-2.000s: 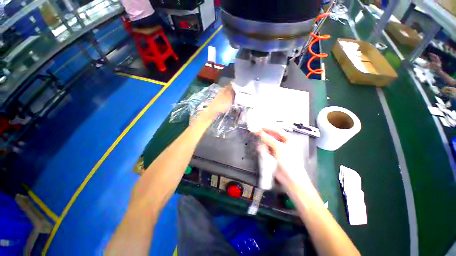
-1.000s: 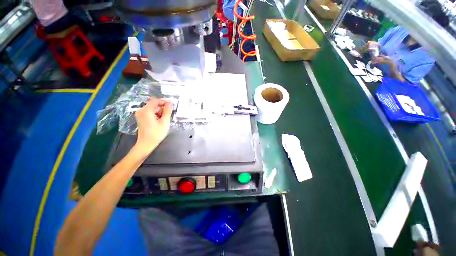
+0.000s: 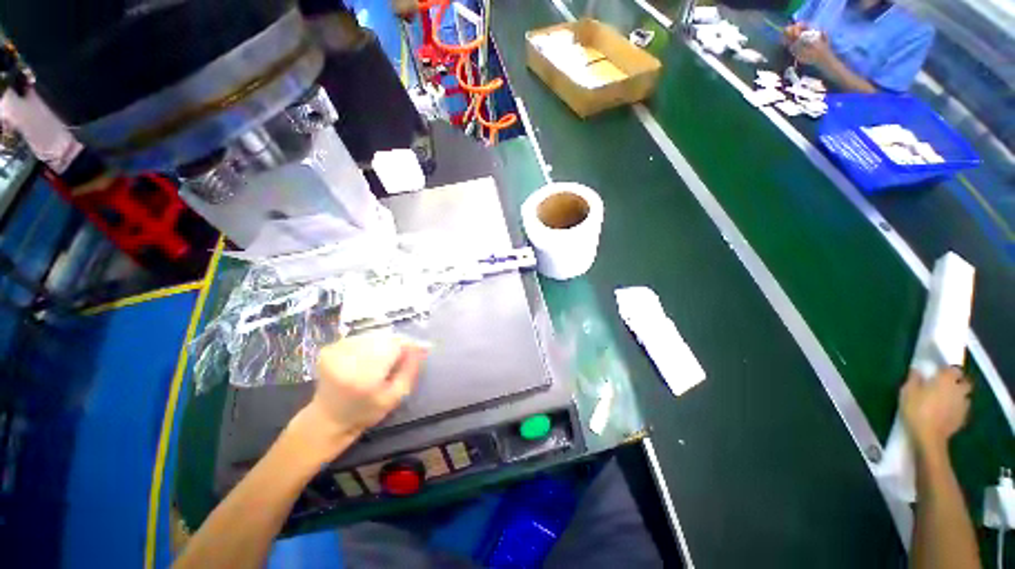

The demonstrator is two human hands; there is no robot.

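Note:
My left hand (image 3: 365, 380) is over the front of the dark press bed (image 3: 484, 350), fingers curled. Whether it holds a small part is too blurred to tell. The pale fixture (image 3: 384, 298), partly under crinkled clear film (image 3: 273, 322), is just beyond it. The silvery horn (image 3: 295, 195) hangs above. My right hand (image 3: 937, 406) is far right over a long white bar (image 3: 946, 317) lying along the green belt. Its fingers are bent at the bar; whether they grip it is unclear. A white adapter (image 3: 1001, 502), prongs up, is near the right edge.
A white roll (image 3: 565, 250) stands right of the press. A white strip-like stack (image 3: 659, 339) lies on the green surface. A cardboard box (image 3: 590, 72) and a blue bin (image 3: 896, 145) are farther off. A person in blue (image 3: 868, 45) handles white parts across the belt.
The view has swung right. My right hand has gone from the press area to the white bar at far right. My left hand has drawn back from the fixture towards the bed's front.

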